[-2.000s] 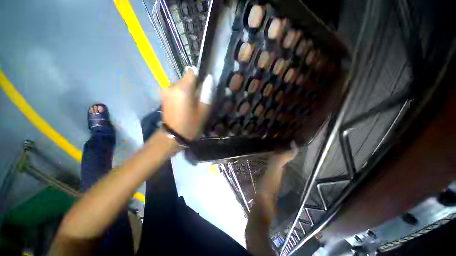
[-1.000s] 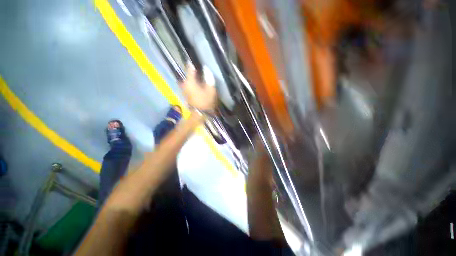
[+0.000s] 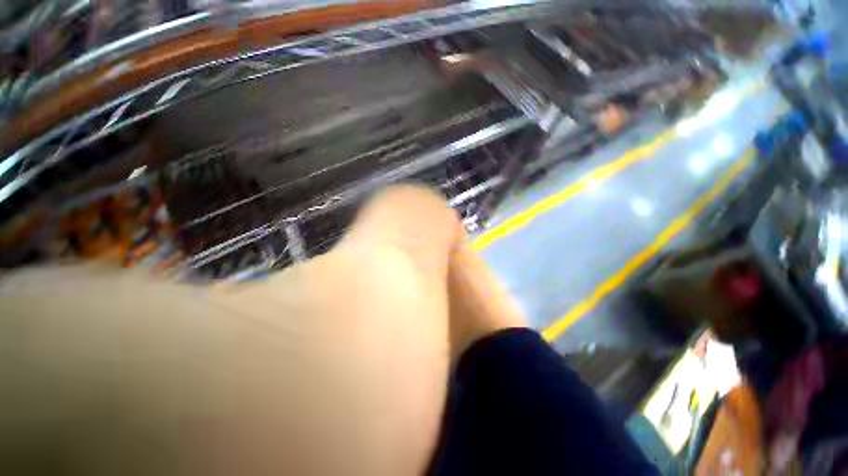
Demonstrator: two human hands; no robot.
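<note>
A bare bent arm fills the lower left and centre, very near the camera and blurred, with a dark sleeve at its right. Neither of my hands can be made out. The wire shelving rack [image 3: 349, 181] runs behind the arm, with chrome rods and a zigzag truss edge. A broad dark grey surface [image 3: 288, 112] lies between its rails. Blurred orange-brown parts [image 3: 116, 223] show at the left, partly hidden by the arm.
An aisle floor [image 3: 595, 232] with two yellow lines runs to the upper right. At the lower right are a blurred person's red patterned sleeve [image 3: 795, 395], an orange plate [image 3: 735, 432] and a pale yellow-edged sheet [image 3: 683, 395]. Blue shapes stand farther back.
The view has swung from the floor and feet to the rack and along the aisle. The dark tray of parts held two seconds ago is out of sight, and so are both hands.
</note>
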